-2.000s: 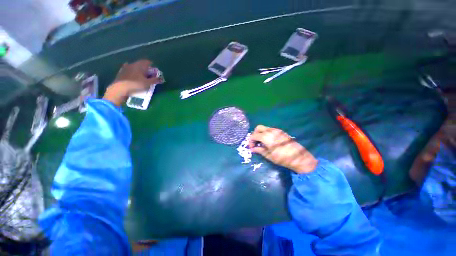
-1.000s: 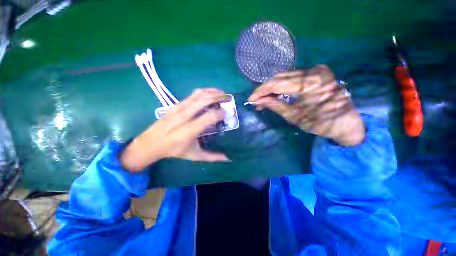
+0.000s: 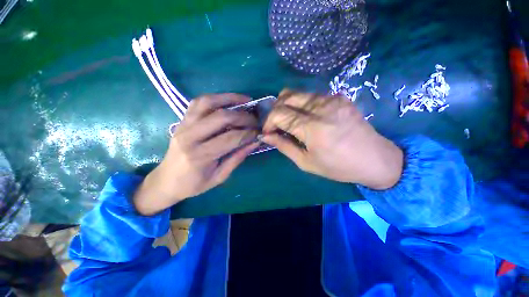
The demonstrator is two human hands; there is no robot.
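Observation:
A pale-rimmed housing (image 3: 253,103) lies between my hands in the middle, mostly hidden by fingers. White charging cables (image 3: 163,82) trail from its left side up and left. My left hand (image 3: 203,142) is closed around the left part of the housing. My right hand (image 3: 325,130) is at its right end, with thumb and fingertips close together near the left fingertips. Whether a small part is between the right fingertips is hidden. Small white plastic parts (image 3: 426,93) lie in two loose piles at the right.
A round dimpled dish (image 3: 318,35) lies at the top, cut by the frame edge. An orange-red handle (image 3: 519,96) is at the far right edge. Clear crinkled film (image 3: 11,200) is at the left edge. The glossy green surface (image 3: 87,116) has its near edge below my hands.
My right hand has moved left onto the housing from beside it, where it held a small white piece. The view has come closer, and both piles of white parts now show.

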